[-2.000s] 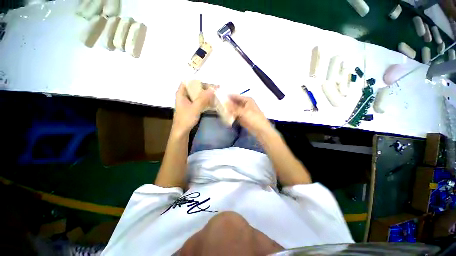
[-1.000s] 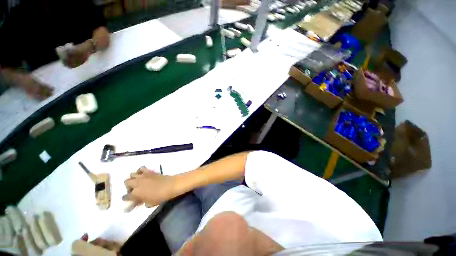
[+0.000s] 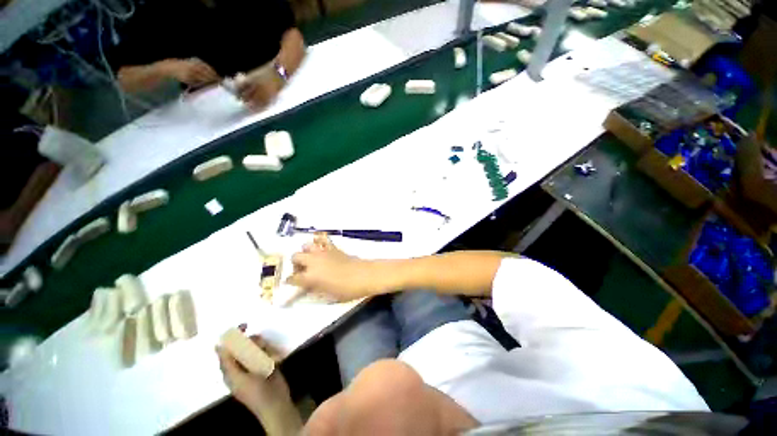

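My left hand [image 3: 260, 387] holds a long rounded cream housing [image 3: 248, 352] at the bench's near edge. My right hand [image 3: 328, 271] is low over the bench with bent fingers. A pale piece [image 3: 291, 295] shows at its fingertips; whether it is gripped or lies on the bench is unclear. A flat beige piece with a dark window [image 3: 269, 272] lies just left of my right hand, a thin dark rod [image 3: 253, 242] at its top end. A hammer [image 3: 358, 234] lies beyond my right hand, head to the left.
Closed cream housings [image 3: 159, 318] stand grouped on the left of the bench. Others lie on the green belt [image 3: 315, 123]. Green board pieces [image 3: 492, 174] and a thin blue item [image 3: 428, 212] lie farther right. Boxes of blue parts [image 3: 728, 264] are at right. People work across the belt.
The view has swung left, bringing my left hand and its housing fully into view. My right hand now appears closer to the beige piece. The hammer still lies on the bench.
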